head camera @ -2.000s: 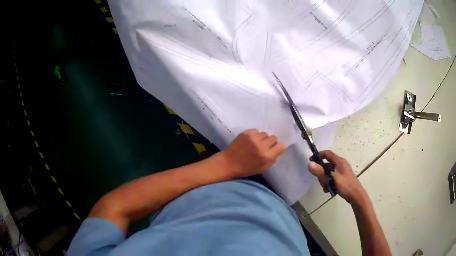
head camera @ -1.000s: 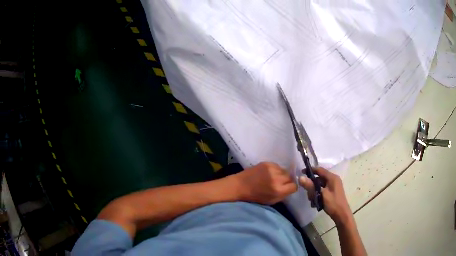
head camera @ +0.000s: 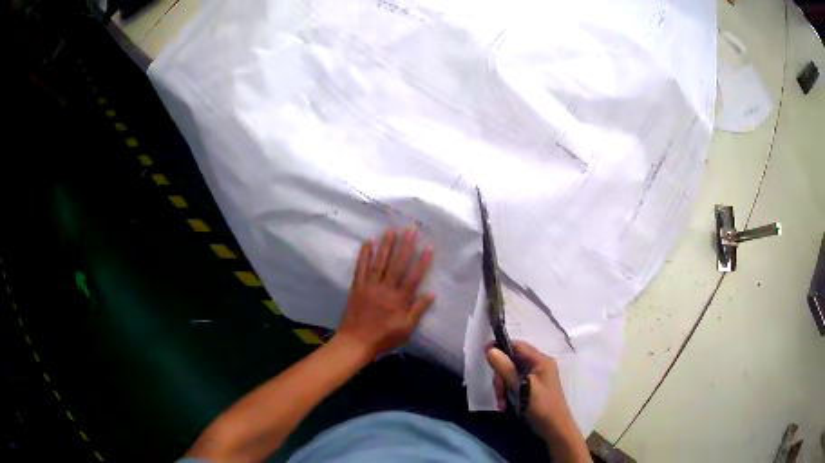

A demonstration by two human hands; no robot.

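Observation:
A large sheet of marker paper with fine printed lines lies rumpled over the table and overhangs its left edge. My right hand holds the tailor's shears by the dark handles, with the blades pointing away from me over the paper. The blades look closed or nearly closed. A slit shows in the paper just right of the blades, and a narrow flap hangs beside them near my body. My left hand lies flat on the paper, left of the shears, with its fingers spread.
A shiny table clamp stands on the pale table at the right. A smaller paper offcut lies beyond it. A dark block and a grey metal plate are near the right rim. Green floor with striped lines is at the left.
My left hand has opened from a closed fist and moved away from me onto the paper. The shears have moved left, and the slit and flap now show. The view has shifted.

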